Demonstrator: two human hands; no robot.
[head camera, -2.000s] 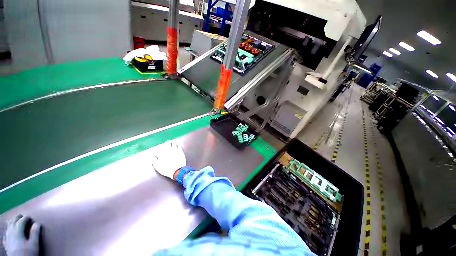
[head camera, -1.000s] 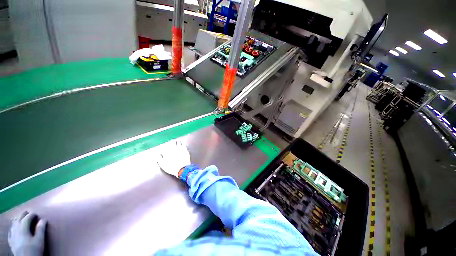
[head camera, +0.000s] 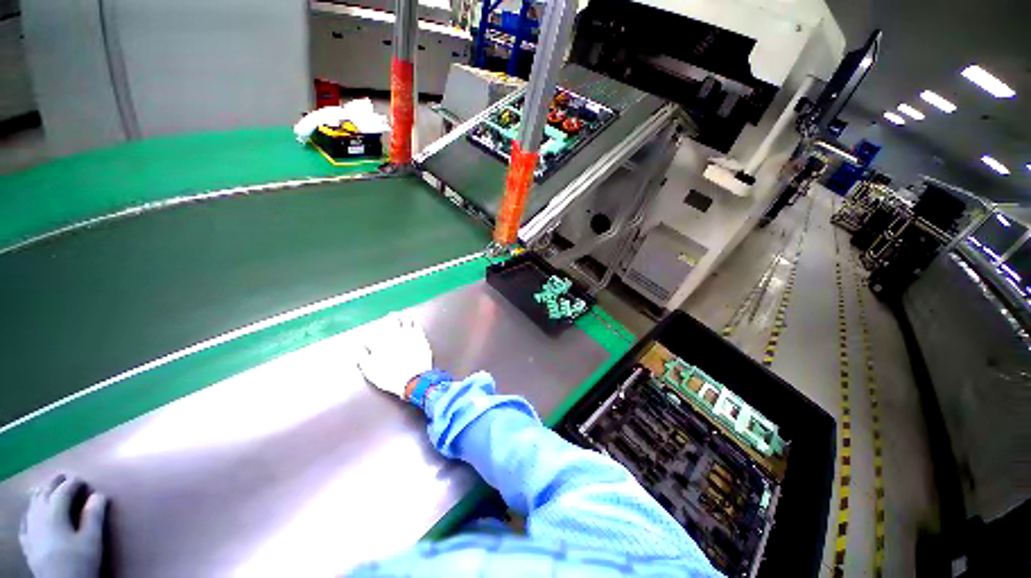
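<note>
My right hand (head camera: 396, 357), in a white glove with a blue band at the wrist, rests flat on the shiny metal sheet (head camera: 260, 452) and holds nothing. My left hand (head camera: 62, 533), in a greyish glove, rests on the sheet at the lower left, cut off by the picture's edge; thumb and fingers are apart with nothing seen between them. A carrier with a circuit board (head camera: 545, 122) and pale green frame lies on the sloping conveyor. A small black tray (head camera: 526, 285) with pale green pieces stands at the bench's right end.
A black tote (head camera: 808, 452) at the right holds stacked black carriers (head camera: 678, 463) and a pale green frame (head camera: 724, 404). The dark green belt (head camera: 226, 248) runs behind the bench. Orange-wrapped posts (head camera: 517, 194) stand by the conveyor. A black box with white cloth (head camera: 345, 138) sits beyond.
The carrier with the board has moved a little down the sloping conveyor, to the left. The camera view shifted slightly from the oldest frame. Both hands stay resting on the sheet.
</note>
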